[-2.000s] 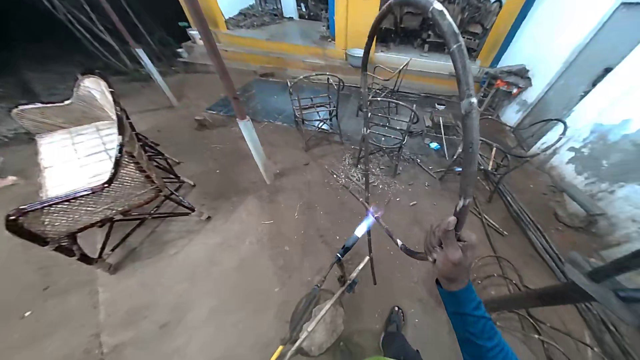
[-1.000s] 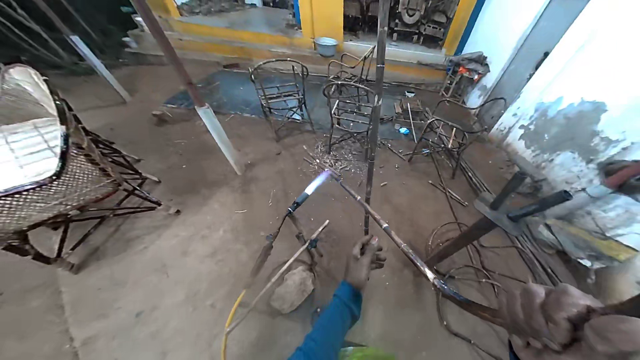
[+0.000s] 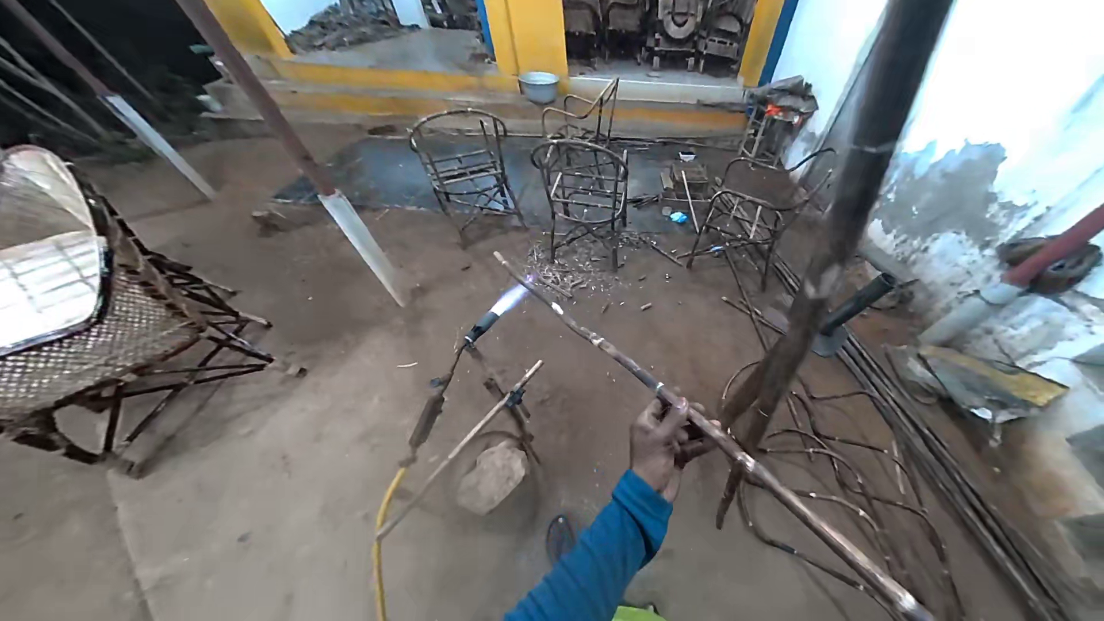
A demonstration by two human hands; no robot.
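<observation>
In the head view, my left hand (image 3: 662,440), in a blue sleeve, grips a long brown cane pole (image 3: 617,355) that slants from the lower right to the middle. The pole's far end crosses the flame (image 3: 514,297) of a gas torch (image 3: 481,329). Sticks forming a stand (image 3: 509,398) hold the torch, beside a stone (image 3: 493,477); a yellow hose (image 3: 385,509) runs down from it. Right of my left hand, a thick dark cane length (image 3: 849,198) slants close to the camera; whether it joins the held pole is out of view. My right hand is out of view.
A woven cane chair (image 3: 129,358) stands at left, near painted posts (image 3: 358,237). Several cane chair frames (image 3: 586,185) stand ahead among scraps (image 3: 573,267). Bent canes (image 3: 849,509) and long straight poles (image 3: 940,448) lie at right, beside a metal pipe (image 3: 856,304) and wall (image 3: 957,164).
My left hand, apart from the cane a second ago, now holds it. My right hand, on the cane at right then, has left the view. The cane's far end has come into the flame.
</observation>
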